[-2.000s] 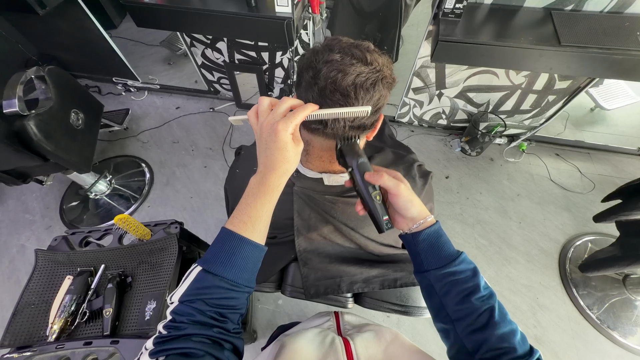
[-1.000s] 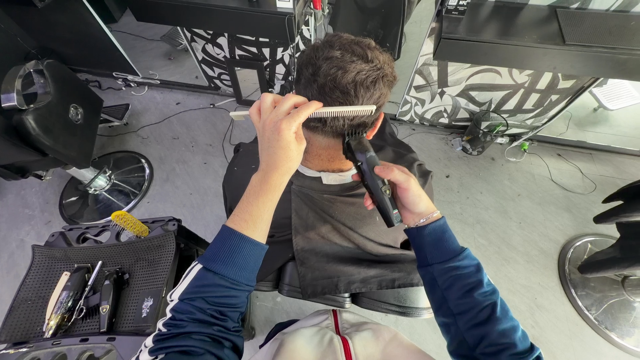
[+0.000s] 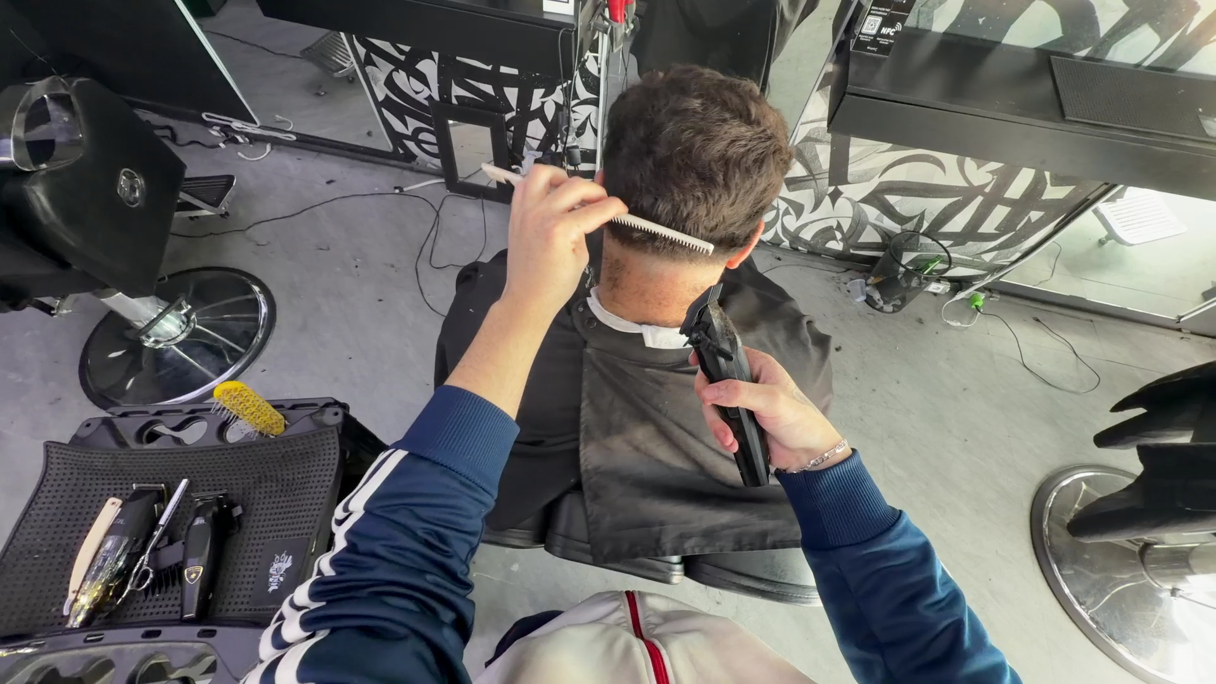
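A seated person's dark hair (image 3: pixel 698 157) is in the middle, seen from behind. My left hand (image 3: pixel 560 233) grips a pale barber comb (image 3: pixel 665 233), which slants down to the right across the hair at the back of the head. My right hand (image 3: pixel 769 404) is closed around a black hair clipper (image 3: pixel 731 380); its blade end points up, beside the white neck strip (image 3: pixel 632 323) and below the comb, apart from the hair. A black barber cape (image 3: pixel 665 456) covers the person's shoulders and back.
At lower left, a trolley with a black mat (image 3: pixel 275 494) holds clippers (image 3: pixel 201 560), scissors (image 3: pixel 157 537), a razor-like pale tool (image 3: pixel 92 551) and a yellow brush (image 3: pixel 249 408). Barber chairs (image 3: pixel 100 180) stand at both sides. Cables (image 3: pixel 313 201) cross the floor; a wire bin (image 3: pixel 907 271) is at right.
The clipper in my right hand has moved down, away from the comb and hair. The comb has gone from nearly level to slanting down to the right and sits lower on the head.
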